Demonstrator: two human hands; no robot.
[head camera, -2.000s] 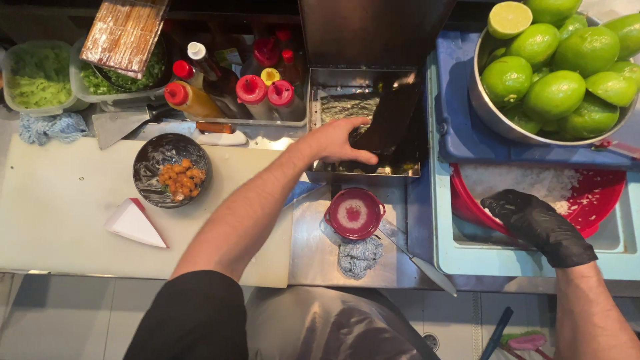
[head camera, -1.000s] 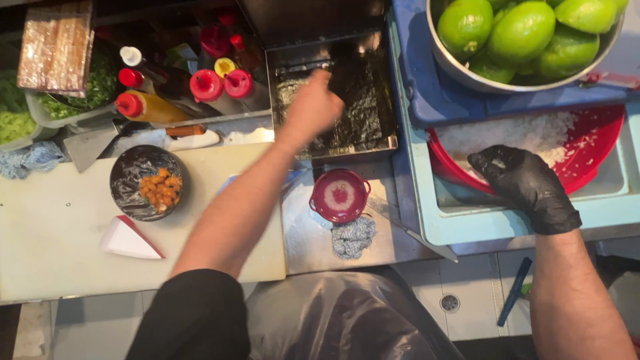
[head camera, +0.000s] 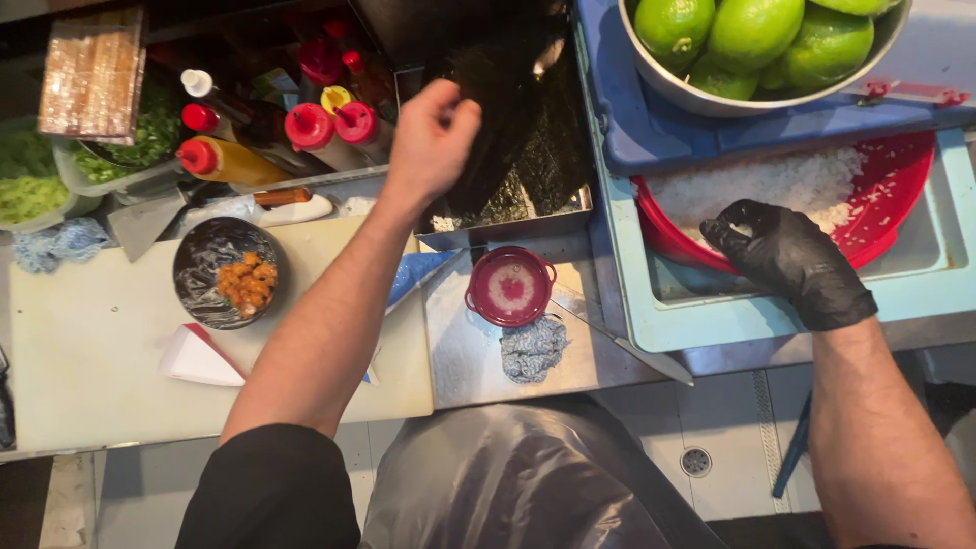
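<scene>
My bare left hand (head camera: 438, 137) is over the metal box of nori (head camera: 507, 229), its fingers pinched at the edge of a dark nori sheet (head camera: 488, 145); its fingertips are partly hidden. My right hand (head camera: 785, 259), in a black glove, curls over the near rim of a red bowl (head camera: 903, 206) of white rice (head camera: 755, 183). A little rice shows between its fingers. On the cutting board (head camera: 91, 328) stands a black bowl (head camera: 194, 267) with orange chopped filling (head camera: 248, 284). A white and red paper wedge (head camera: 202, 358) lies near that bowl.
A small red dish (head camera: 511, 286), a crumpled blue cloth (head camera: 534, 349) and a knife (head camera: 656, 358) lie between board and blue tray (head camera: 648, 328). Sauce bottles (head camera: 236, 162) stand behind the board. A metal bowl (head camera: 762, 103) of limes is at the upper right.
My left hand has shifted over the nori box, and its fingers are now drawn together beside a dark sheet. The gloved right hand stays at the red bowl.
</scene>
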